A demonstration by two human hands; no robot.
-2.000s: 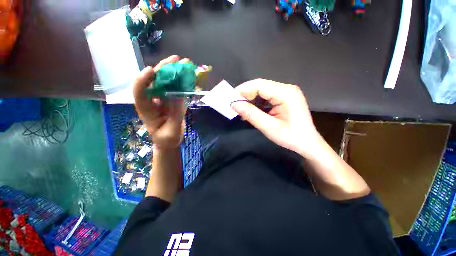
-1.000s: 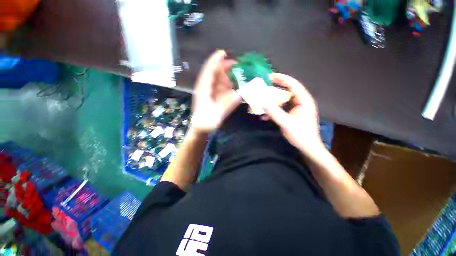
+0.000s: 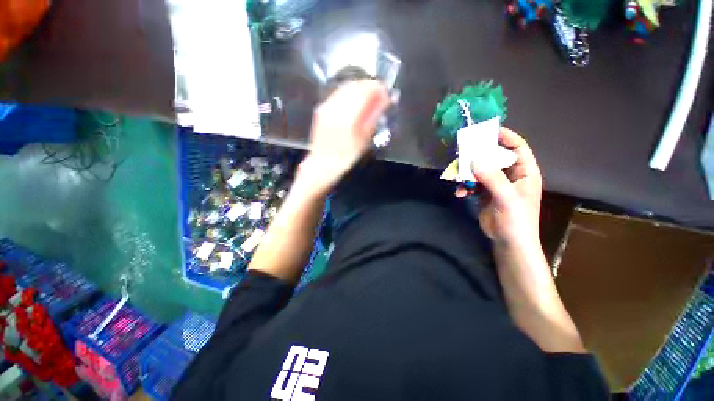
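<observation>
My right hand (image 3: 513, 184) holds a plush doll keychain (image 3: 472, 108) over the table's front edge, green hair up. A white hang tag (image 3: 477, 147) lies over the doll's front under my thumb, and a short metal chain (image 3: 465, 111) shows on the hair. My left hand (image 3: 344, 125) is blurred, with a shiny clear poly bag (image 3: 354, 56) at its fingers; the exact grip is hard to see. The stack of empty poly bags (image 3: 215, 70) lies on the table to the left.
Blue crate (image 3: 186, 227) with bagged dolls stands below the table edge at left. An open cardboard box (image 3: 626, 290) is at right. Unbagged dolls (image 3: 583, 12) and a white strip (image 3: 683, 94) lie on the table. Other crates (image 3: 117, 341) are at lower left.
The doll has passed from my left hand to my right hand and is upright, farther right. My left hand has moved away from it, and a clear bag now shows there. The camera view has shifted.
</observation>
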